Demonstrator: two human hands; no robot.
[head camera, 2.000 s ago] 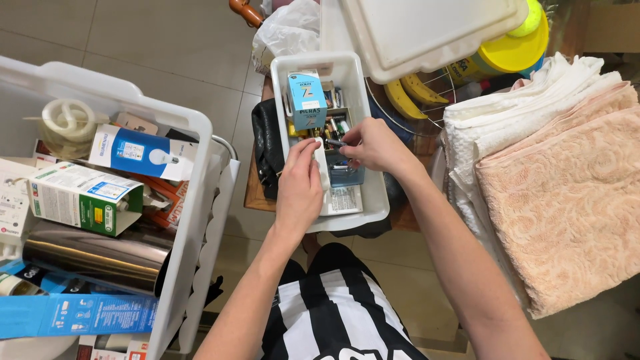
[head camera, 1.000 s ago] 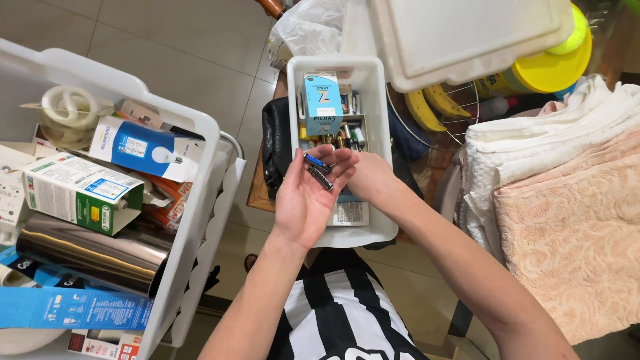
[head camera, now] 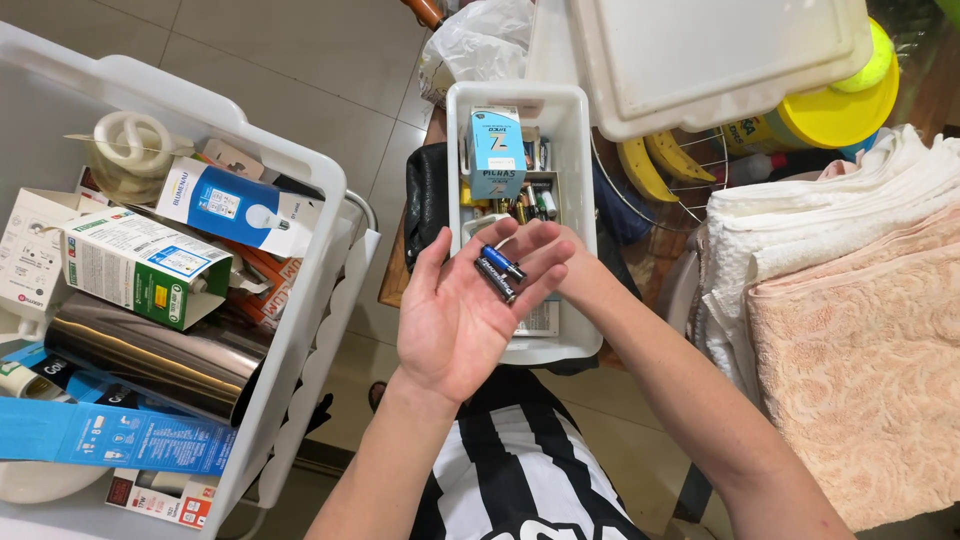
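My left hand [head camera: 465,322] is palm up above the near part of a white plastic bin [head camera: 589,330]. Two cylindrical batteries lie on its fingers, a blue one [head camera: 503,262] and a black one [head camera: 495,280]. My right hand [head camera: 559,251] is just behind the left fingers, mostly hidden by them, so whether it grips something does not show. Inside the bin, a light-blue battery box [head camera: 496,154] stands at the far side, with loose batteries [head camera: 536,201] beside and in front of it.
A large white tub [head camera: 292,150] at left holds light bulb boxes [head camera: 240,206] and a dark shiny roll [head camera: 157,356]. A white lid [head camera: 727,60] lies at back right, near bananas [head camera: 645,169] in a wire basket and a yellow container [head camera: 840,112]. Folded towels [head camera: 855,352] are stacked at right.
Two seconds ago both hands were together over the bin, fingers bent. The left hand has since turned palm up with the batteries on it, and the right hand has moved behind its fingers.
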